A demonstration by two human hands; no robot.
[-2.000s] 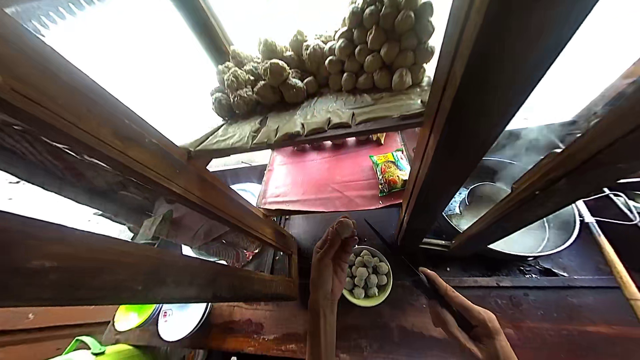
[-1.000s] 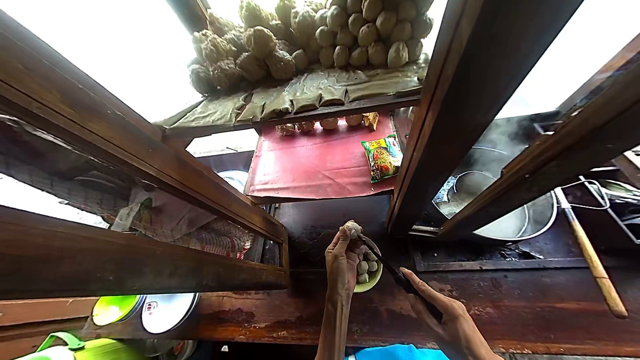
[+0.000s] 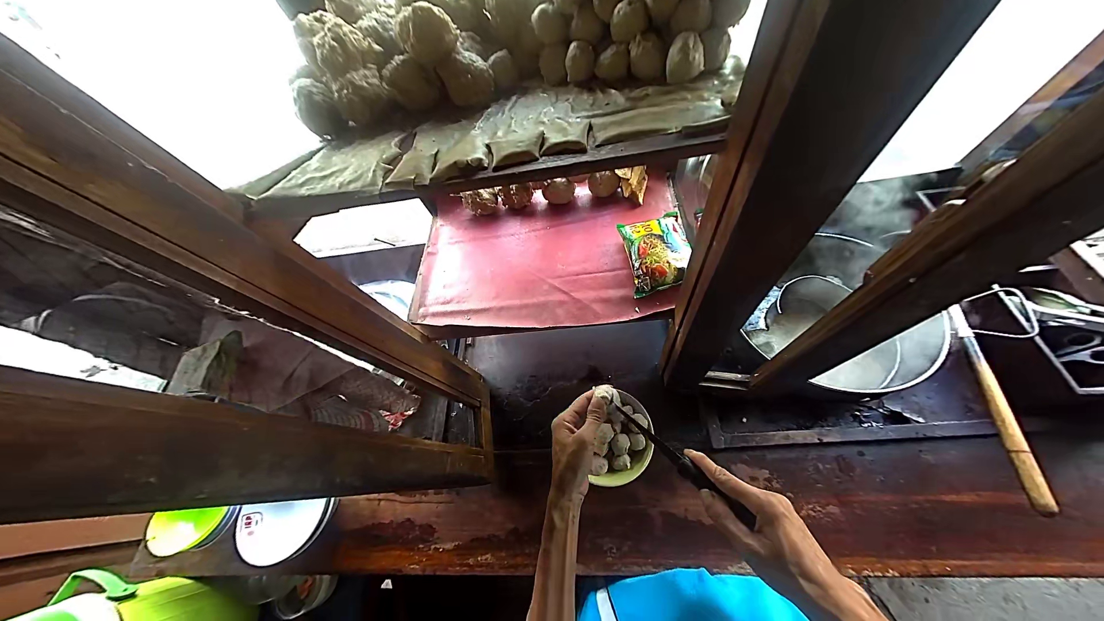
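Note:
My left hand (image 3: 576, 440) holds a pale meatball (image 3: 607, 395) between thumb and fingertips, over the upper left rim of a pale green bowl (image 3: 640, 470). Smaller greyish meatballs (image 3: 620, 444) fill much of that bowl, which stands on the dark wooden counter. In my right hand (image 3: 768, 526) is the black handle of a knife (image 3: 660, 444). Its dark blade points up and left across the bowl, with the tip at the held meatball. Whether the blade has cut into it is too small to tell.
Above hangs a wooden shelf with stacked large balls (image 3: 612, 62). A noodle packet (image 3: 655, 254) lies on a red-covered shelf (image 3: 526, 259). Cart posts (image 3: 776, 172) flank my hands. To the right are a steaming pot (image 3: 918, 362) and a wooden-handled tool (image 3: 1009, 431); round lids (image 3: 280, 530) sit at lower left.
Two seconds ago the knife blade was apart from the ball in my left hand; now its tip is at the held ball. The view has shifted somewhat.

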